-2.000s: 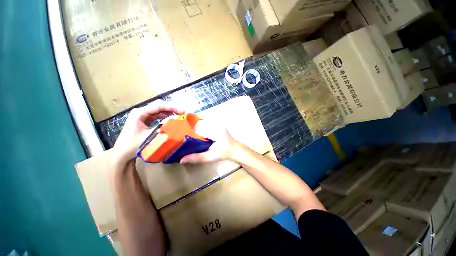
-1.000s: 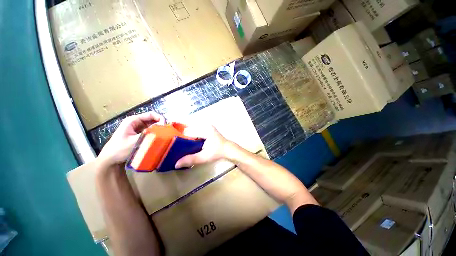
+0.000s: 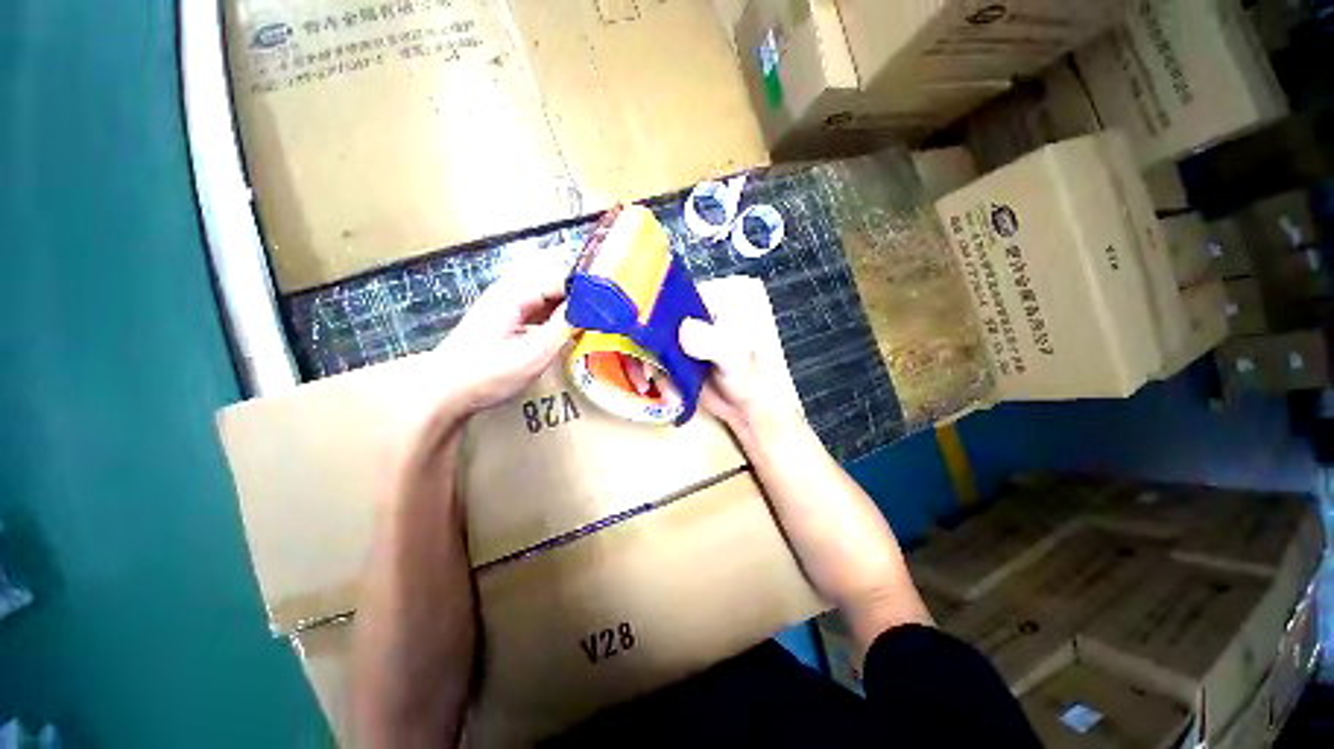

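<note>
An orange and blue tape dispenser (image 3: 666,315) with a yellow tape roll (image 3: 622,378) in it is held above a carton. My right hand (image 3: 739,351) grips its blue side. My left hand (image 3: 512,344) is at its left side, with the fingertips near the roll and the blue front part; whether they hold a tape end cannot be told. The tan carton (image 3: 644,563) lies nearest my body, its long flaps folded over with a thin dark gap between them and "V28" printed on both.
Two white tape cores (image 3: 758,230) lie on the black film-wrapped surface (image 3: 827,315). Printed cartons (image 3: 395,161) stand behind and at the right (image 3: 1046,278). A strapped carton stack (image 3: 1170,585) is at lower right. A green surface (image 3: 88,366) with a pale edge is at left.
The dispenser has been turned and raised, so the yellow roll and its core now show. Both hands have moved with it, up and right in view. The whole view has also shifted slightly.
</note>
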